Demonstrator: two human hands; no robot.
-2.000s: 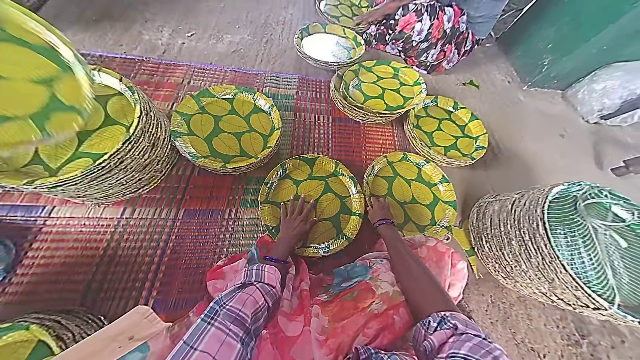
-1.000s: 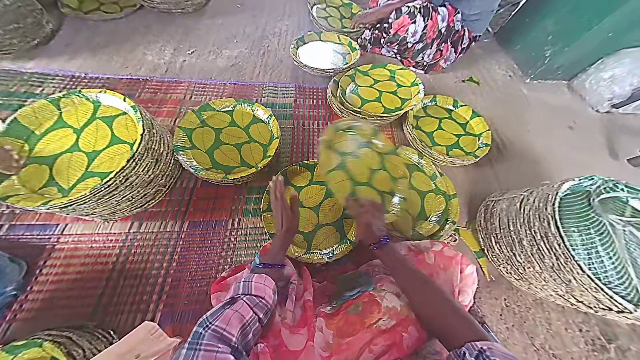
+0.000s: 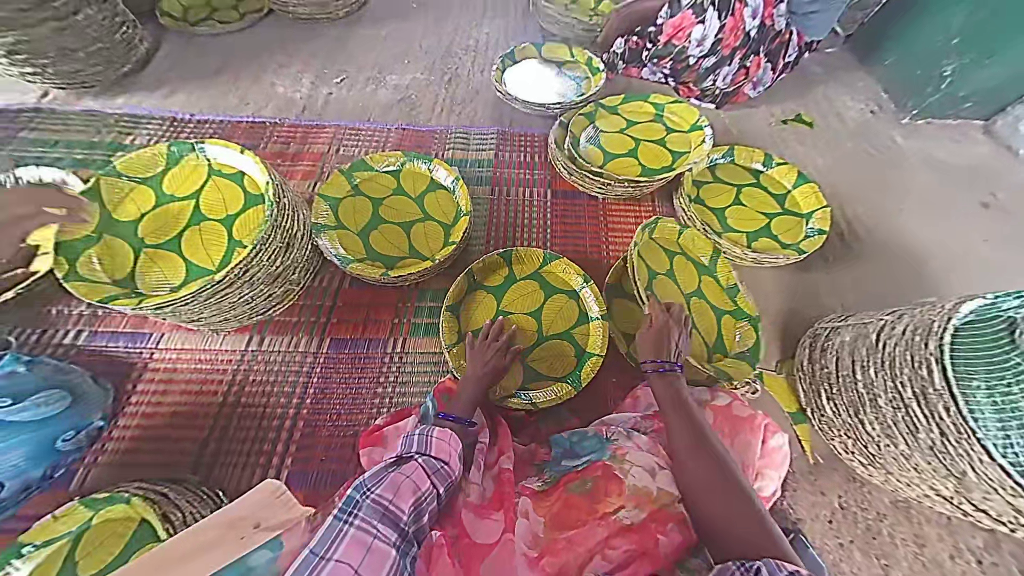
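My left hand (image 3: 490, 352) rests with its fingers apart on the lower left of a round plate with a yellow leaf pattern on green (image 3: 552, 308). To the right, my right hand (image 3: 662, 332) grips the left edge of another leaf-patterned plate (image 3: 708, 300). That plate is tilted over one or more like it, whose left rim (image 3: 620, 308) shows beneath. The fingertips of my right hand are partly hidden. Behind my hands sit a leaf-patterned plate (image 3: 392, 216) on the mat, a stack at the back (image 3: 640, 136) and another (image 3: 756, 200) beside it.
On the striped woven mat (image 3: 368, 352) stands a tall plate stack (image 3: 168, 224), with another person's hand (image 3: 36, 228) at its left edge. A large stack of woven fibre plates (image 3: 880, 400) lies at the right. A person in a floral skirt (image 3: 712, 48) sits beyond; cardboard (image 3: 224, 536) lies lower left.
A second ago my right hand held a plate raised between the two front piles; now it holds a plate tilted over the right pile. My left hand has come down onto the left plate.
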